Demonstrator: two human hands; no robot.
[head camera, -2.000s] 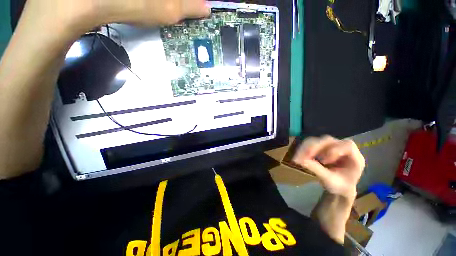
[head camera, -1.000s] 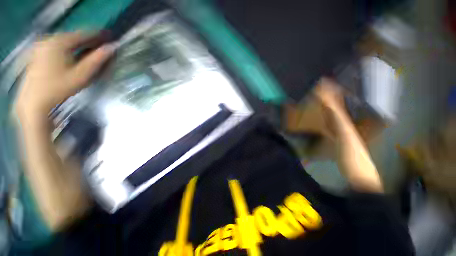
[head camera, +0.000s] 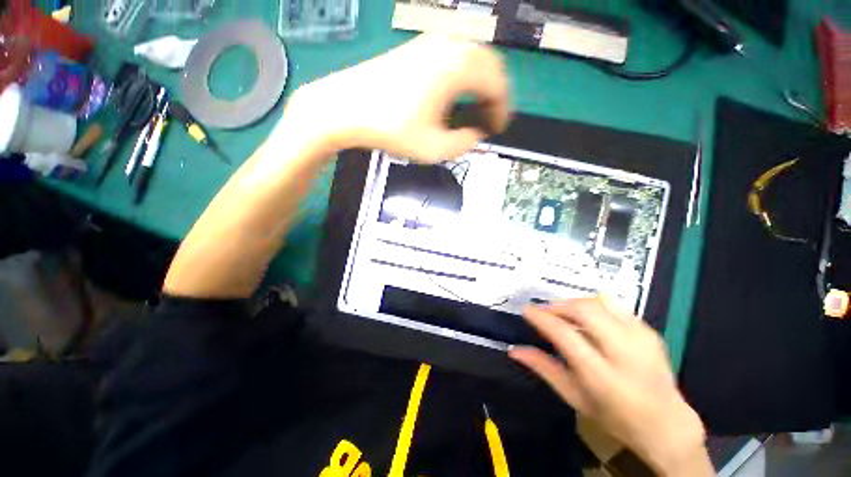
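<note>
The laptop chassis (head camera: 485, 326), a silver-white shallow tray, lies open on a black foam mat (head camera: 336, 252). The green motherboard (head camera: 534, 191) with its small processor chip is in its upper right. A round black area (head camera: 422, 194) is at upper left, and a thin black cable crosses the lower middle. My left hand (head camera: 439, 98) is over the chassis's upper left edge with fingers curled; whether it holds anything cannot be told. My right hand (head camera: 616, 373) is over the lower right edge, thumb and fingers apart, with a blurred pale patch at the fingertips.
A grey tape roll (head camera: 196, 79) and several hand tools (head camera: 145, 140) lie at left. A battery (head camera: 560, 30) is behind the chassis. Tweezers (head camera: 694, 182) lie right of it, beside another black mat (head camera: 760, 317) with a yellow-orange cable (head camera: 758, 196). A red item is at far right.
The view has turned and widened, showing more of the bench. My right hand has moved from beside the chassis to over its lower right edge. My left hand stays near the upper left.
</note>
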